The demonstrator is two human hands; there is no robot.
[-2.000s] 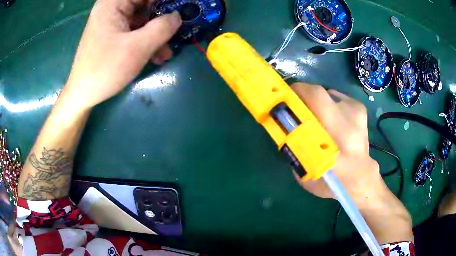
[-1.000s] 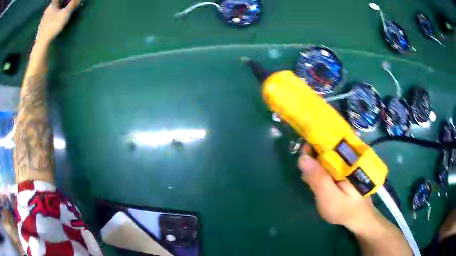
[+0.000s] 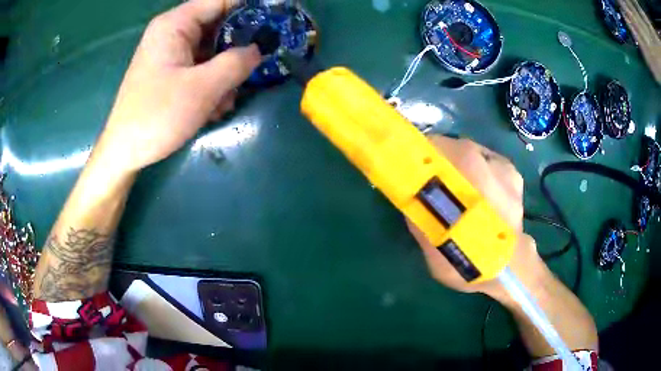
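My left hand (image 3: 174,87) holds a round circuit board assembly (image 3: 286,43) at the top, with the thumb over its face near the dark centre. My right hand (image 3: 482,188) is closed around the yellow hot glue gun (image 3: 384,145). The gun's dark nozzle points up and left at the disc's lower right edge; whether the tip touches cannot be told. A whitish glue stick (image 3: 536,315) comes out of the gun's rear.
A smartphone (image 3: 232,308) lies at the lower left on the green mat (image 3: 312,253). Several round assemblies (image 3: 535,100) lie at the right, beside a black cord (image 3: 601,168). Small red and gold parts (image 3: 14,239) are at the left edge. Part of an arm shows at the upper right edge.
My left hand, a second ago reaching to the far upper left, is back near the centre with a disc. The glue gun has moved left, its nozzle now at the disc. The view has shifted.
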